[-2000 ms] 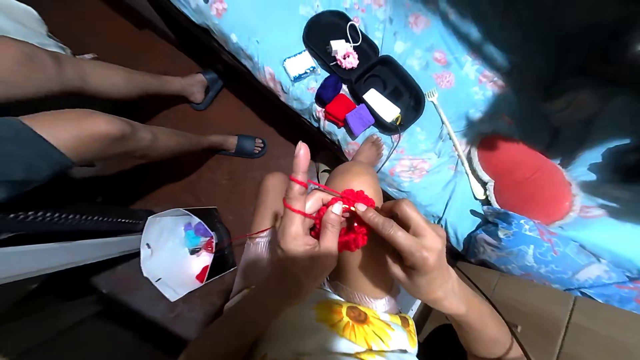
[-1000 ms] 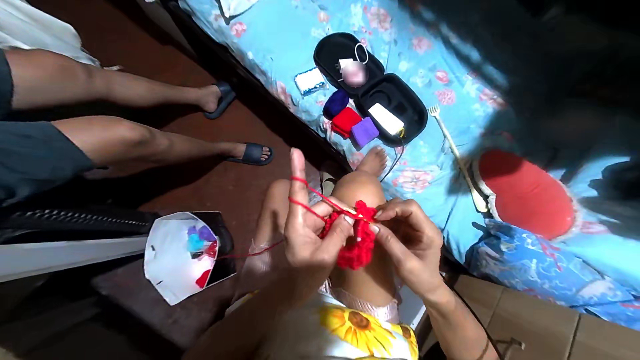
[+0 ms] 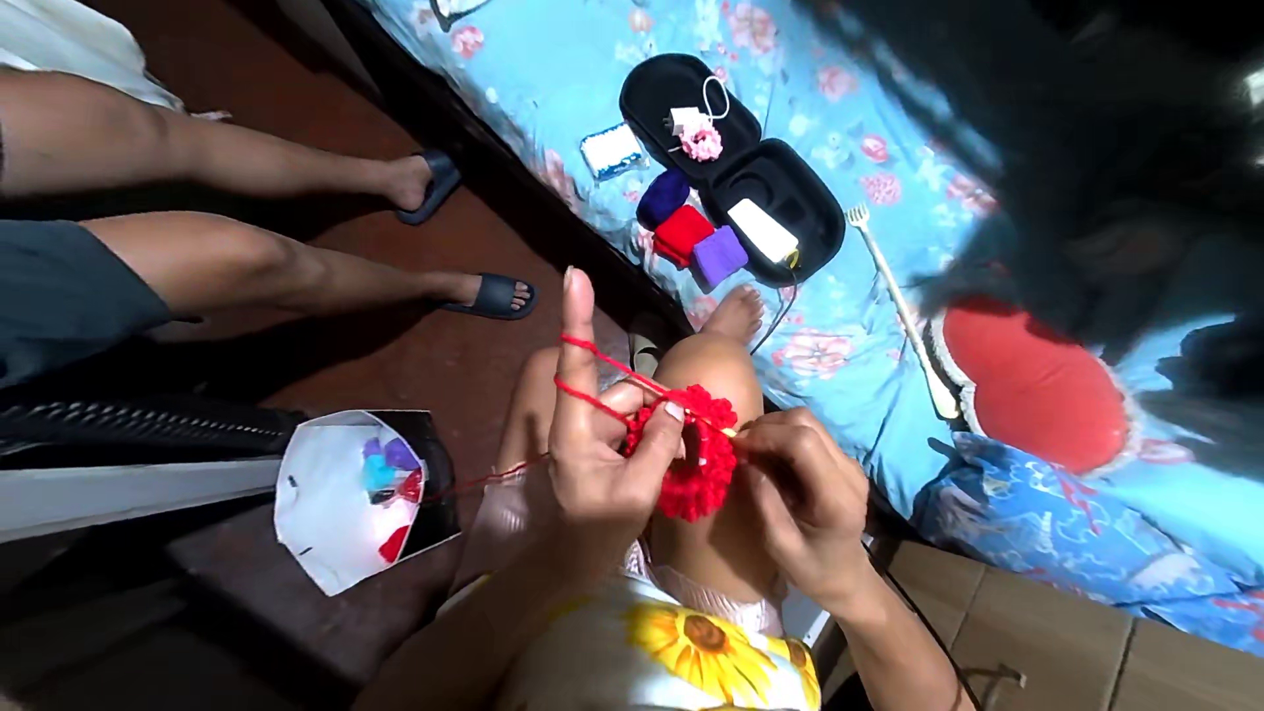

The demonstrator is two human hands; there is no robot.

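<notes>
My left hand (image 3: 612, 444) pinches a round piece of red crochet work (image 3: 699, 479) between thumb and fingers, its index finger raised with red yarn (image 3: 592, 398) looped round it. At the right edge of the work, my right hand (image 3: 805, 494) holds a thin crochet hook (image 3: 729, 433), mostly hidden by the fingers and the red stitches. From the left hand the yarn runs left toward a white open container (image 3: 331, 494) with red, purple and turquoise pieces in it.
On the flowered bedsheet (image 3: 553, 59) lie an open black case (image 3: 780, 178), red (image 3: 681, 235) and purple (image 3: 721, 257) bundles, a back scratcher (image 3: 904, 316) and a red cushion (image 3: 1037, 395). Another person's legs (image 3: 257, 257) extend from the left. Cardboard (image 3: 1037, 632) is at lower right.
My right hand has moved slightly away from my left, and more of the round red work shows between them. The left index finger stays raised with yarn round it.
</notes>
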